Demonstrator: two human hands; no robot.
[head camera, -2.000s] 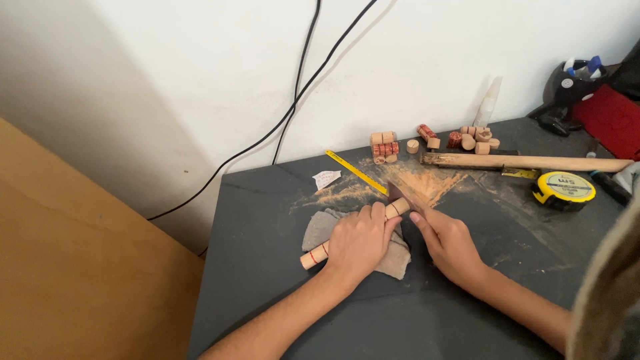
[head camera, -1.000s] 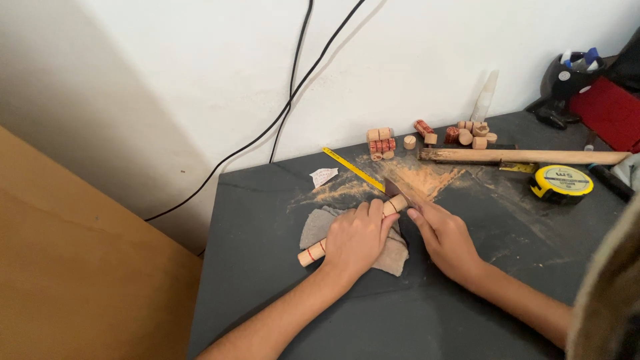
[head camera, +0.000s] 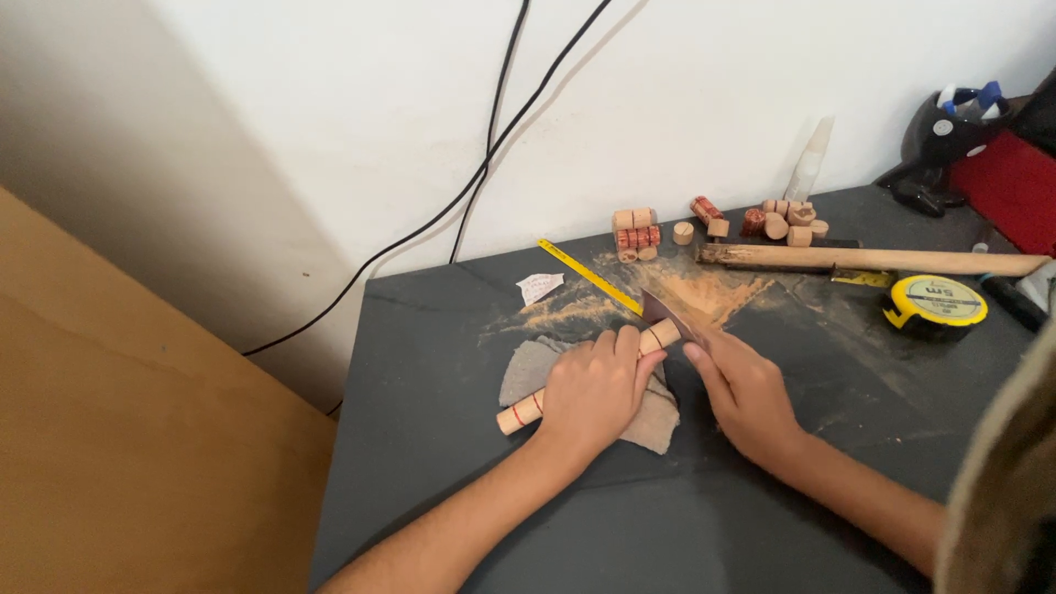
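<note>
My left hand (head camera: 596, 384) is closed over a round wooden dowel (head camera: 516, 415) with red marks around it, pressing it on a folded grey cloth (head camera: 656, 419). Past my thumb, the dowel's upper right end shows dark rings. My right hand (head camera: 747, 388) grips a knife (head camera: 660, 309) with a thin dark blade, its handle hidden in my fingers. The blade lies against or just beside that dowel end; contact is hard to tell. A yellow blade-like strip with teeth (head camera: 592, 277) lies on the dark table, its lower end by the knife tip. Sawdust (head camera: 709, 295) is spread behind the knife.
Short cut dowel pieces (head camera: 638, 238), some red, stand in groups near the wall. A long wooden stick (head camera: 858, 257), a yellow tape measure (head camera: 939, 304) and a black pen holder (head camera: 945, 140) are at the right. A paper scrap (head camera: 540, 287) lies left of the sawdust. Black cables (head camera: 487, 161) hang down the wall.
</note>
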